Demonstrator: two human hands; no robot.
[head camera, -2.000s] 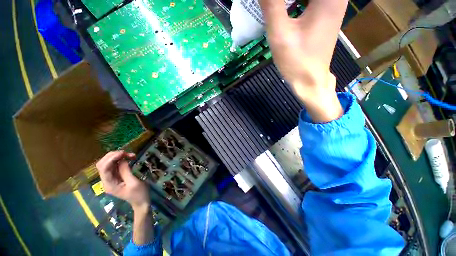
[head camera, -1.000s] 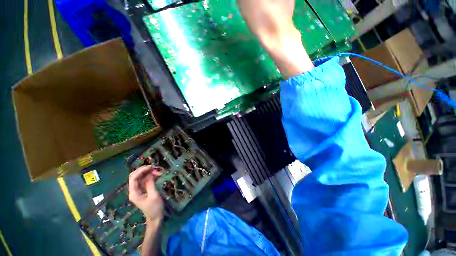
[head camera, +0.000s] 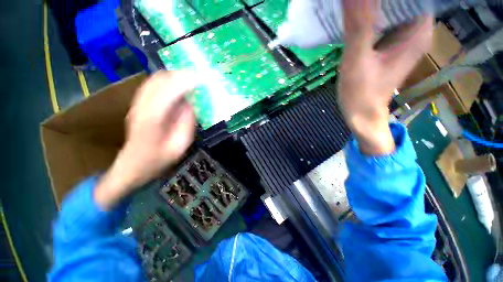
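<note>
My right hand (head camera: 378, 71) is at the upper right, its fingers round a white squeeze bottle (head camera: 314, 25) with printed text. The bottle's narrow nozzle points left over the green circuit boards (head camera: 242, 60), which lie in layers at the top centre. My left hand (head camera: 160, 118) is blurred, at the left edge of the near board and in front of the cardboard box. Its fingertips overlap the board's bright glare, and whether they hold anything cannot be told.
A black ribbed tray (head camera: 298, 132) lies between the boards and the conveyor rail (head camera: 317, 215). Empty pallets (head camera: 212, 193) sit low near my lap. An open cardboard box (head camera: 83, 143) is at left. A brown stand (head camera: 455, 165) and second white bottle (head camera: 481, 201) are on the green bench.
My left hand has risen from beside the pallets to the boards' left edge. My right hand has drawn back from over the boards, and the bottle shows again. The view has shifted slightly.
</note>
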